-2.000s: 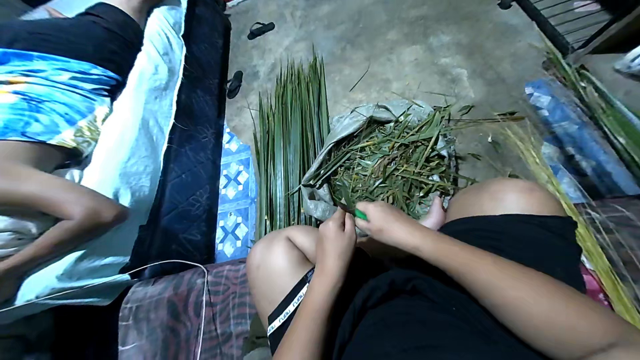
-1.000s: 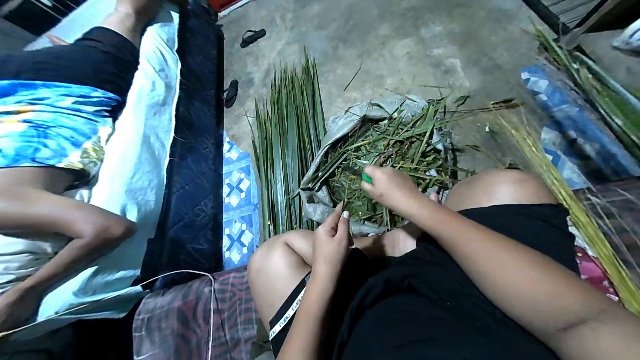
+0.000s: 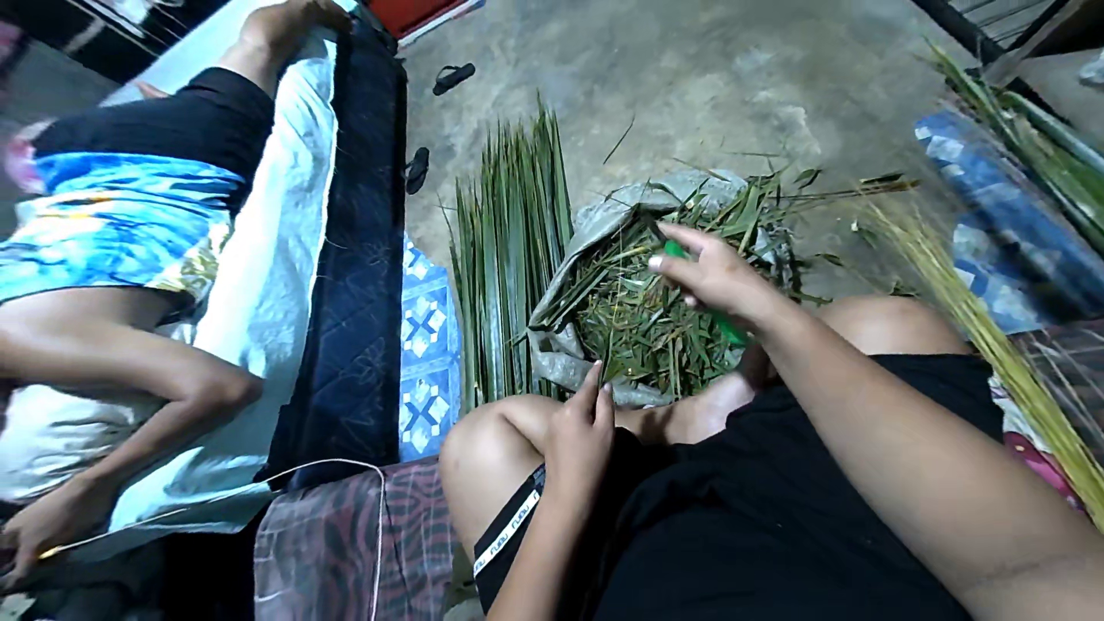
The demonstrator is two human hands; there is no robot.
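My right hand [image 3: 711,272] grips a green-handled knife [image 3: 677,250] above a sack [image 3: 595,233] full of cut leaf scraps [image 3: 642,302]; its dark blade points up and left. Near the sack's lower edge, my left hand [image 3: 582,423] pinches a thin dark leaf strip or midrib between thumb and finger, its tip pointing up. To the left of the sack, a bundle of long green palm leaflets [image 3: 509,250] lies on the floor. At the right, a bundle of thin yellow-green midribs [image 3: 983,319] slants down beside my knee.
A person [image 3: 129,224] lies on a pale sheet over a dark blue mattress [image 3: 358,233] at the left. Two dark slippers [image 3: 454,78] [image 3: 417,171] are on the concrete floor. More green fronds [image 3: 1035,147] lie at the far right. A pale cord [image 3: 379,492] loops over the patterned cloth.
My right hand with the green-handled knife has moved away from my left hand, up over the scraps. My left hand has stayed low by the sack's edge.
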